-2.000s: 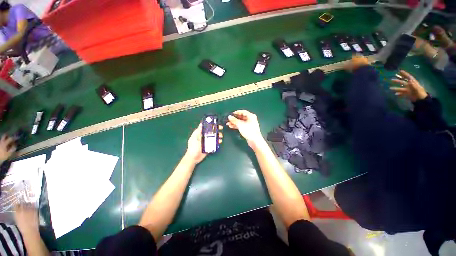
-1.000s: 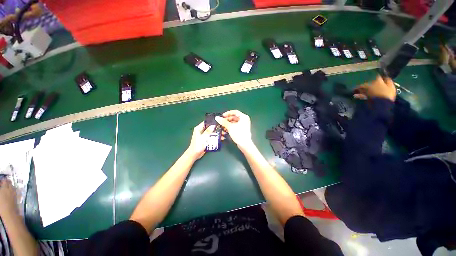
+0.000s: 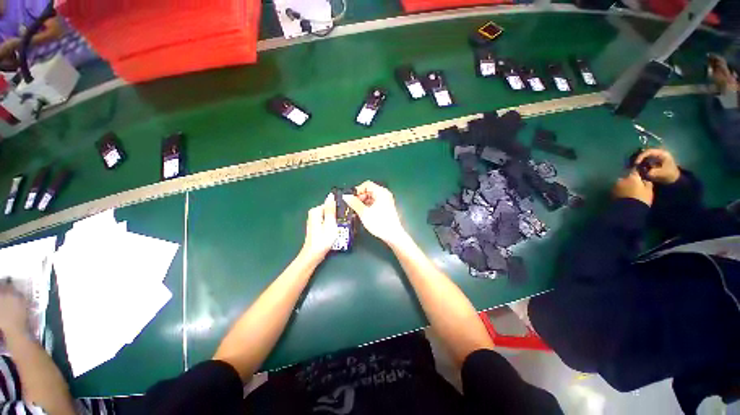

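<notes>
A black mobile phone (image 3: 342,234) with a white label on its lower half is held upright above the green bench, between my hands. My left hand (image 3: 321,225) grips its left side. My right hand (image 3: 378,211) has its fingers on the upper part of the phone and covers some of it. Whether the right fingers also hold a small part cannot be told. A loose pile of dark battery covers (image 3: 489,212) lies right of my hands on the bench.
Phones (image 3: 171,156) lie spaced along the green strip beyond the beige rail (image 3: 272,165). White paper sheets (image 3: 114,284) lie left. Red trays (image 3: 174,36) are stacked at the far side. A person in dark sleeves (image 3: 641,251) works at the right, another at the left edge.
My right hand has come in from beside the phone onto its upper part. The phones on the strip have shifted left. The right neighbour's hands have drawn together, away from the pile.
</notes>
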